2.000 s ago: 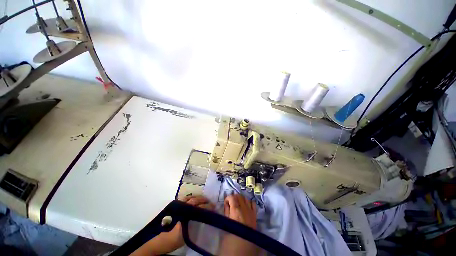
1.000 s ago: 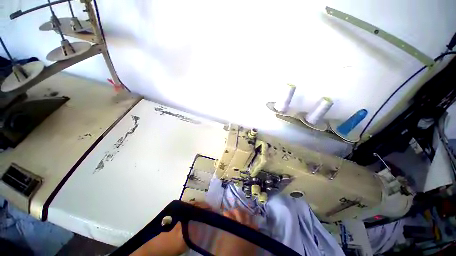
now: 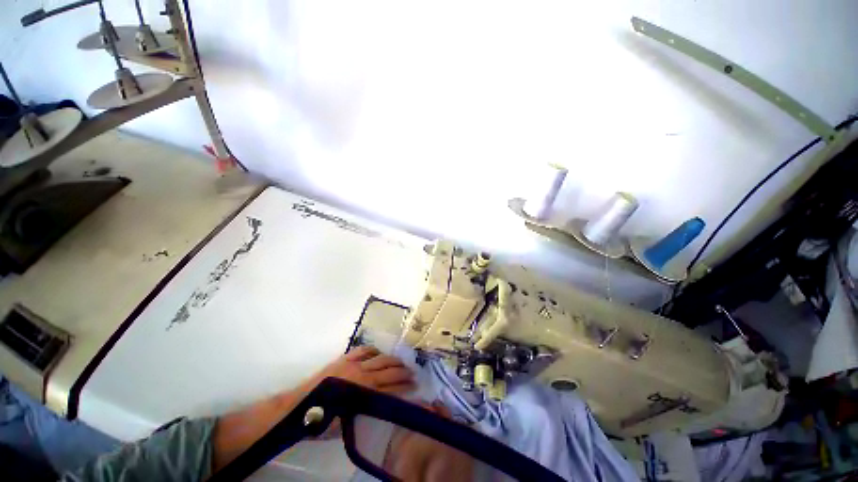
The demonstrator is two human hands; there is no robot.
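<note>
The pale lavender garment piece (image 3: 550, 424) lies bunched at the needle area of the cream sewing machine (image 3: 574, 329) and hangs over the table's front edge. My left hand (image 3: 376, 370) lies on the cloth's left edge beside the slide plate (image 3: 381, 320), fingers bent and pointing right; whether it pinches the cloth is unclear. My right hand (image 3: 428, 454) is low on the cloth, seen through the eyeglass lens and partly hidden by the black frame; its fingers are blurred. The needle is hidden behind the tension knobs (image 3: 484, 375).
Two white thread cones (image 3: 611, 219) and a blue one (image 3: 675, 242) stand behind the machine. A beige table (image 3: 122, 226) with a thread stand (image 3: 129, 88) is at the left. The black eyeglass frame (image 3: 442, 428) crosses the lower view.
My left hand has moved up and forward on the cloth, and its forearm and grey-green sleeve now show. My right hand sits lower behind the eyeglass frame. The view has shifted slightly.
</note>
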